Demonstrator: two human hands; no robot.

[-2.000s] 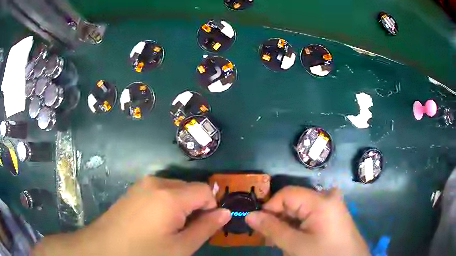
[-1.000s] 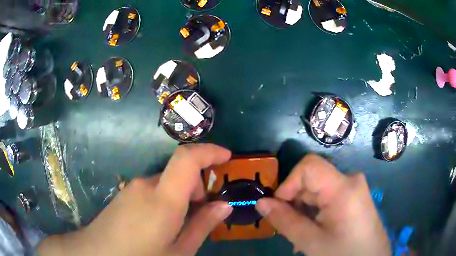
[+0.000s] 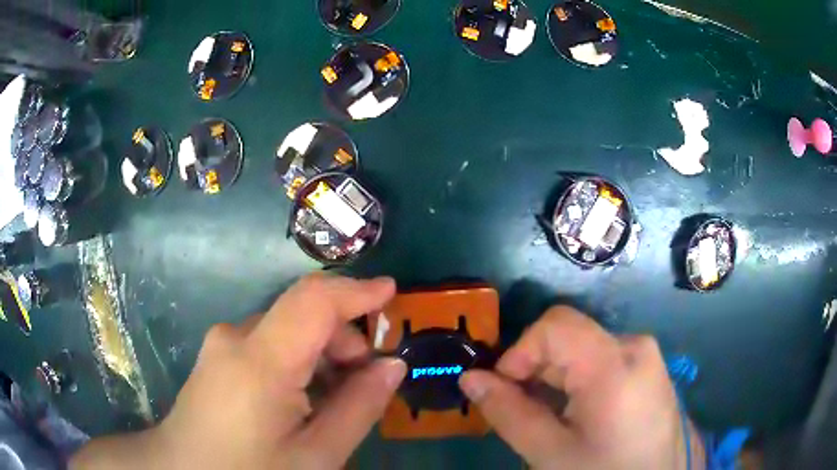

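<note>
A round black watch (image 3: 435, 393) sits face up on the orange-brown fixture (image 3: 440, 304) at the bottom centre, with its dark lugs showing above and below. Bright blue lettering glows across its dark face. My left hand (image 3: 275, 367) is at the watch's left edge, thumb tip touching the rim and index finger raised over the fixture's upper left. My right hand (image 3: 574, 390) has thumb and index finger together at the watch's right edge. The fingertips hide both side rims. A blue band shows at my right wrist.
Open watch bodies lie beyond the fixture, one (image 3: 336, 240) at centre left and two (image 3: 571, 240) at right. Several display discs (image 3: 365, 81) lie farther back. Grey discs (image 3: 41, 170) and a clear strip (image 3: 108, 321) are at left, white scraps (image 3: 688, 138) and a pink item (image 3: 809, 137) at right.
The view has shifted. The blue lettering shows more fully between my thumbs than before. My left index finger has lifted away from the watch edge; my right hand stays at the rim.
</note>
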